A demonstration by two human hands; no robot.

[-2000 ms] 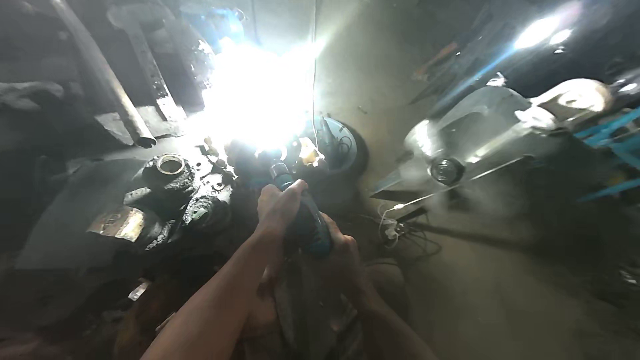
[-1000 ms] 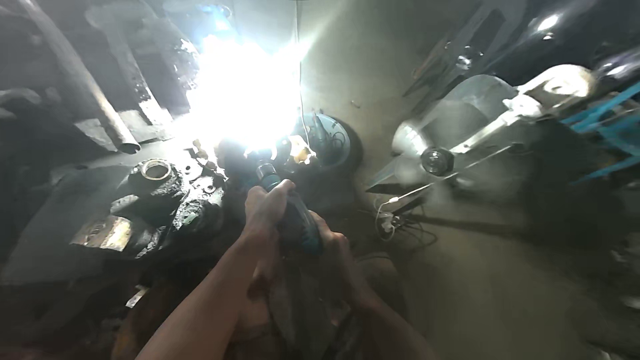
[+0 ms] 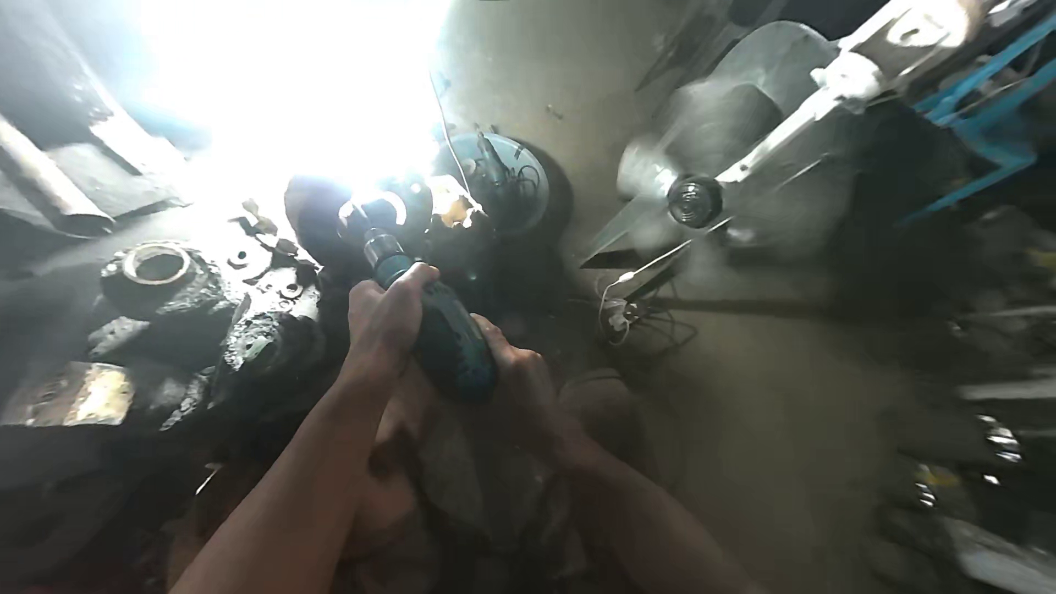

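Both of my hands are on a teal and black power drill (image 3: 458, 342) that points up and to the left. My left hand (image 3: 386, 318) is wrapped round its front part, just behind the metal chuck (image 3: 382, 246). My right hand (image 3: 520, 363) grips the drill at its rear, on the right side; part of that grip is hidden. Ahead of the chuck is a round metal part (image 3: 384, 206) with a bright curved edge. Strong glare hides much of that part, and the tip of the bit cannot be made out.
Dark, greasy metal castings (image 3: 157, 276) and small washers and fittings (image 3: 268, 256) lie on the left, near a metal pipe (image 3: 58, 186). A round blue container (image 3: 528, 186) holds a tool and cable. On the right are a spinning fan (image 3: 695, 200), tangled wires (image 3: 623, 313) and a blue frame (image 3: 990, 132).
Both hands stay on the drill through all the frames. No thing has plainly been taken hold of or let go. The view has shifted slightly.
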